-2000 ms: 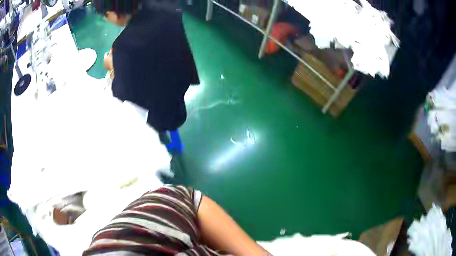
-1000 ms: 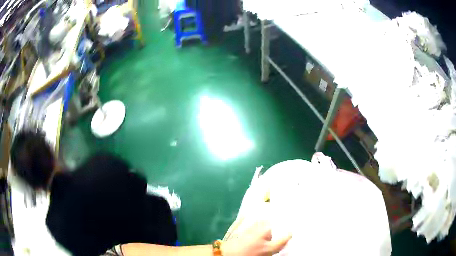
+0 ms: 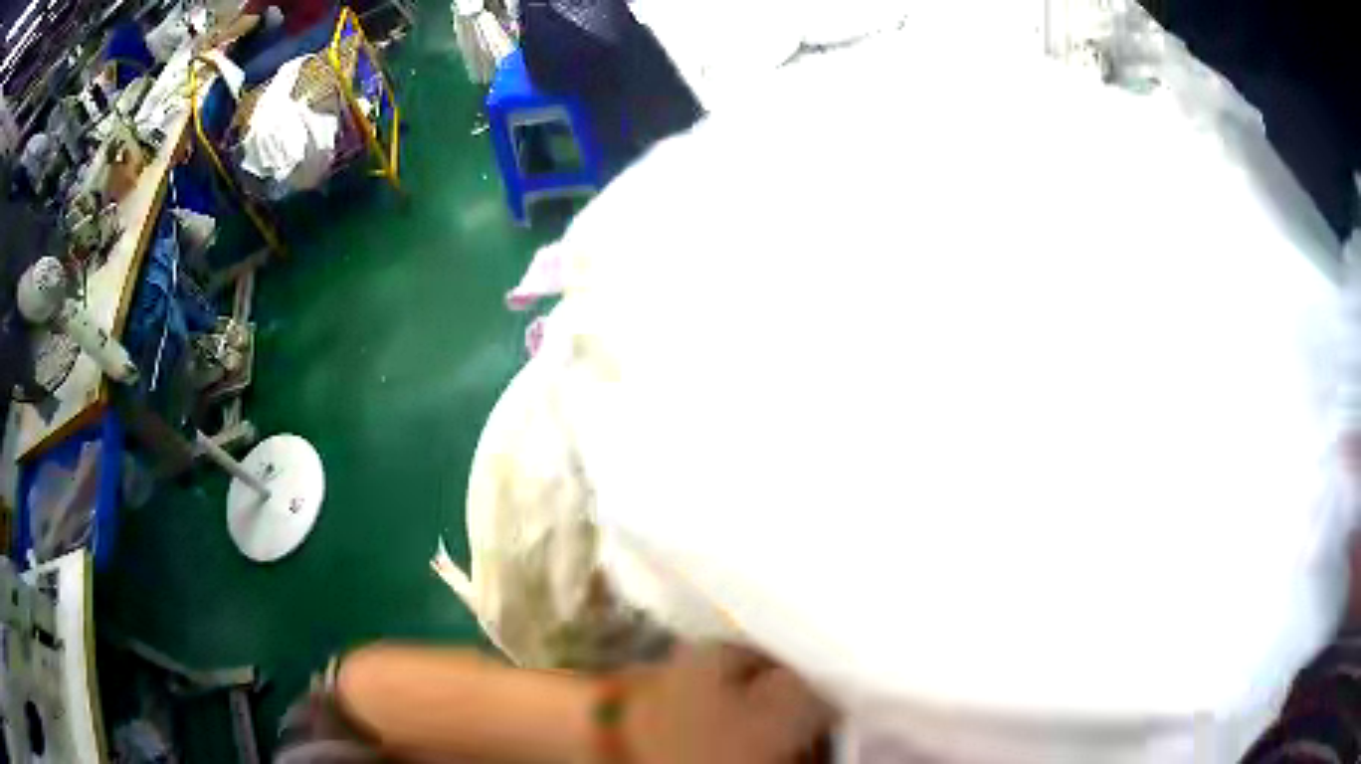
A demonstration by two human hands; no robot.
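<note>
A large white bundle of garment pieces (image 3: 955,403) fills the middle and right of the view, close in front of me and overexposed. Short pale purple ties (image 3: 540,284) stick out at its upper left side. My left hand (image 3: 731,709), blurred and with a band at the wrist, is at the bundle's lower edge and holds it from below. Its fingers are partly hidden by the cloth. My right hand does not show. A bit of striped sleeve (image 3: 1316,709) is at the lower right corner.
A blue stool (image 3: 545,142) stands on the green floor at the top. A yellow-railed trolley (image 3: 373,112) with white cloth is at the upper left. A round white stand base (image 3: 276,499) stands left, beside machine tables and a blue bin (image 3: 108,485).
The bundle has risen and now covers much more of the view, hiding most of the white-loaded table at right. The person in black at the lower left is out of view.
</note>
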